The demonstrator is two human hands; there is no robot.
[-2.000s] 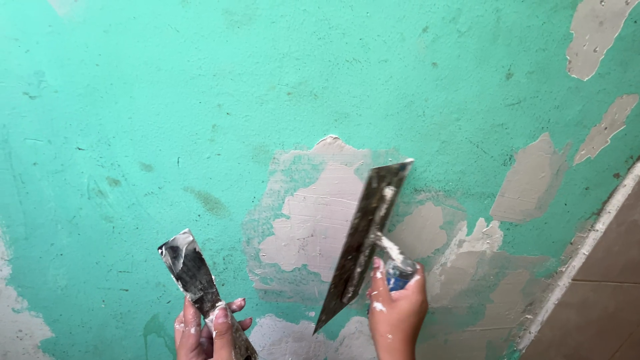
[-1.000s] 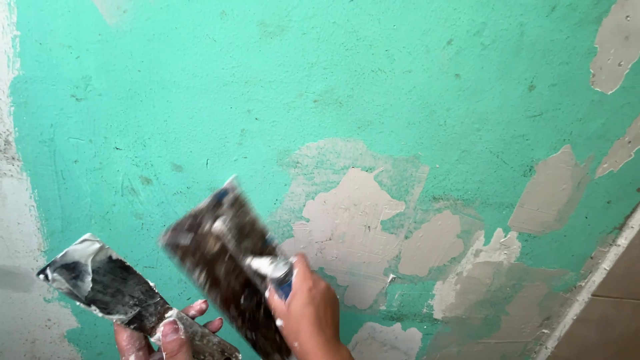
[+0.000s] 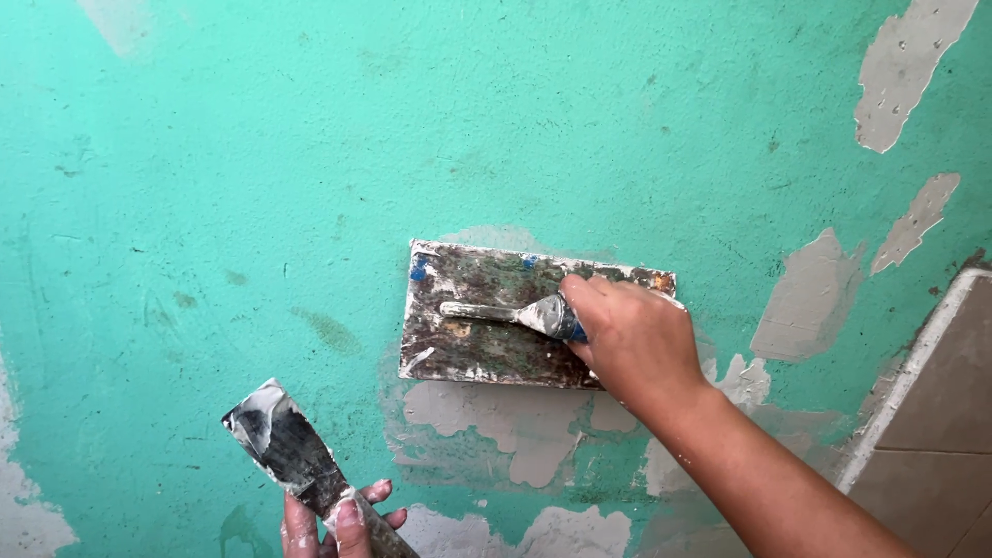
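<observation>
My right hand (image 3: 632, 333) grips the blue handle of a stained rectangular plastering trowel (image 3: 496, 349), its plate lying over the upper part of a pale filler patch (image 3: 473, 411) on the green wall (image 3: 372, 155). The blade's long sides run nearly level. Lower left, my left hand (image 3: 341, 523) holds a putty knife (image 3: 291, 442) by its handle, blade pointing up and left, with white filler smeared near its tip. The blade is a short way left of and below the trowel. The wall beneath the trowel's plate is hidden.
Several other pale patches mark the wall, one with small pits (image 3: 903, 77) at the upper right and another (image 3: 806, 302) below it. Brownish tiles (image 3: 930, 418) with a raised whitish edge (image 3: 903, 380) stand at the lower right. A whitish area (image 3: 27, 496) borders the lower left.
The trowel has turned from steeply tilted to nearly level and now covers the upper part of the filler patch, which showed uncovered a second ago. My left hand still holds the putty knife.
</observation>
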